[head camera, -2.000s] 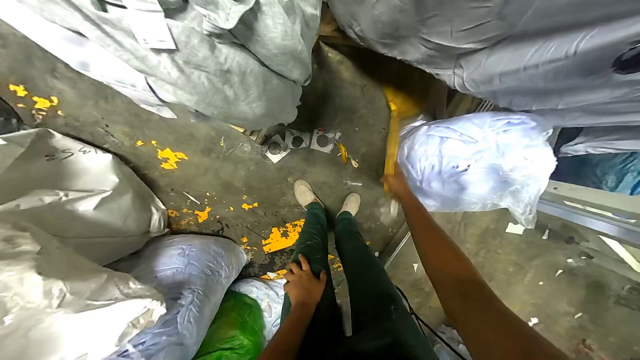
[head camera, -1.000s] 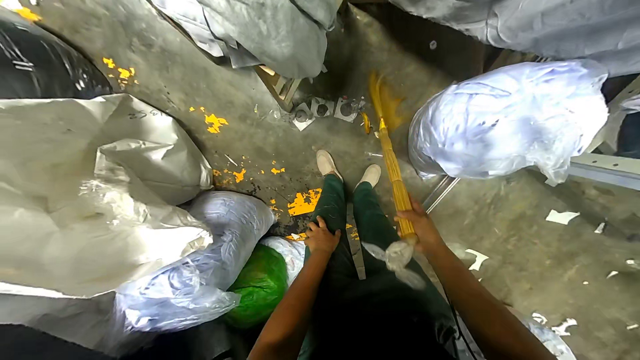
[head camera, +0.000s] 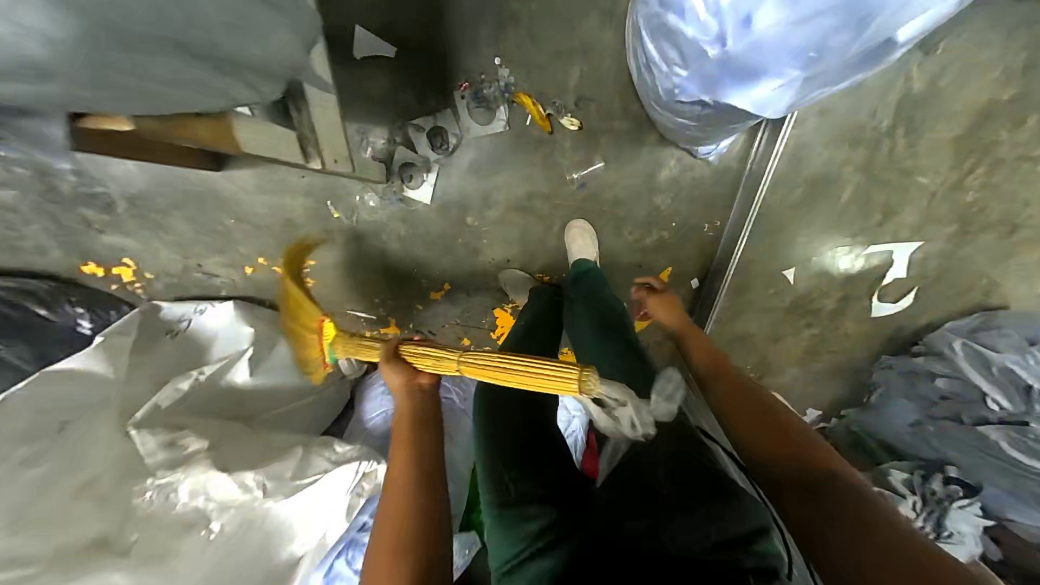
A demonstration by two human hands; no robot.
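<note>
A yellow straw broom (head camera: 487, 367) lies across in front of my legs, its bristle head at the left and a clear plastic bag (head camera: 626, 410) tied at its handle end. My left hand (head camera: 406, 367) is closed round the handle near the bristles. My right hand (head camera: 660, 302) holds nothing and hangs beside my leg, fingers loosely bent and apart. Yellow flakes (head camera: 504, 322) lie on the concrete floor by my shoes. A banana peel (head camera: 533, 111) and several white cards with clear plastic pieces (head camera: 481, 110) lie farther ahead.
A metal floor rail (head camera: 747, 219) runs at the right, below a filled plastic bag (head camera: 780, 57). A wooden pallet (head camera: 195, 138) under grey wrapping is at upper left. A large white sack (head camera: 244, 406) fills the lower left. Plastic sheeting (head camera: 959, 398) lies at right, near a white scrap (head camera: 894, 276).
The broom has passed from my right hand to my left, and its bristle head has swung to the left. My right hand has let go. The view has moved considerably.
</note>
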